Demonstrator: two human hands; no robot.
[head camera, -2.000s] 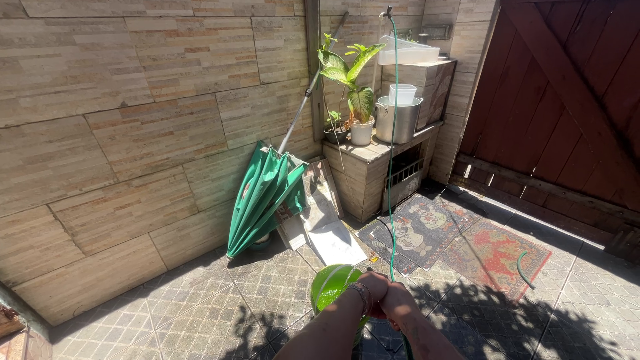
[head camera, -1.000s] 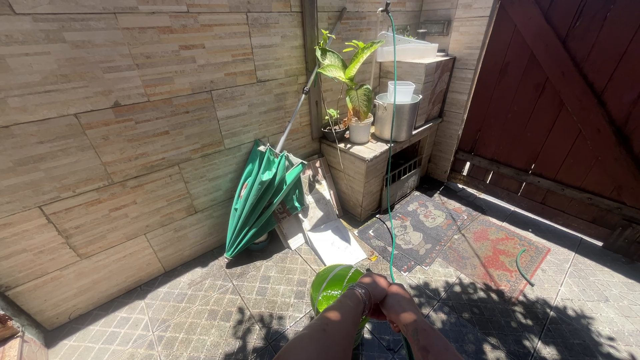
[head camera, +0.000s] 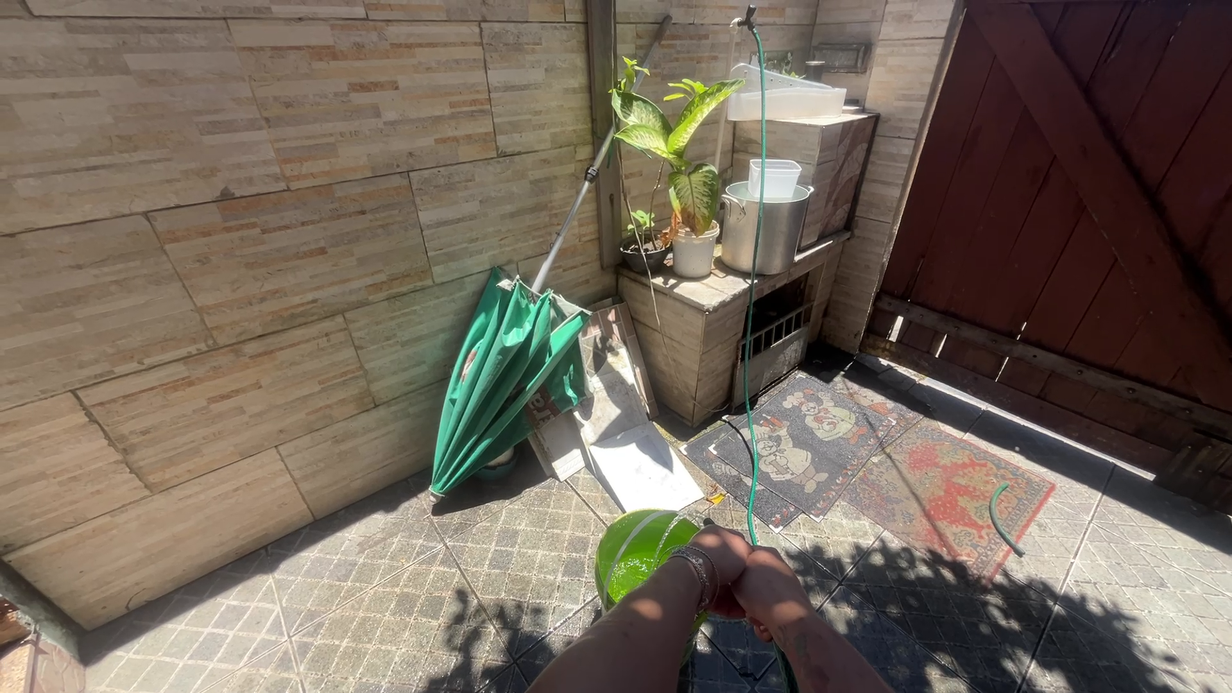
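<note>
A bright green bucket (head camera: 630, 568) stands on the tiled floor at the bottom centre, with water inside. A thin stream of water crosses its opening. My left hand (head camera: 717, 568), with bracelets at the wrist, and my right hand (head camera: 770, 587) are pressed together just right of the bucket's rim. A green garden hose (head camera: 752, 414) runs from a tap (head camera: 747, 17) on the wall down to both hands and shows again below them. The fingers are curled about the hose, though its end is hidden by the hands.
A folded green umbrella (head camera: 510, 375) leans on the wall beside cardboard (head camera: 643, 467). A tiled ledge holds potted plants (head camera: 694, 250), a metal pot (head camera: 765, 231) and plastic containers (head camera: 789, 101). Mats (head camera: 808, 438) and a short hose piece (head camera: 1003, 520) lie near a wooden gate (head camera: 1078, 212).
</note>
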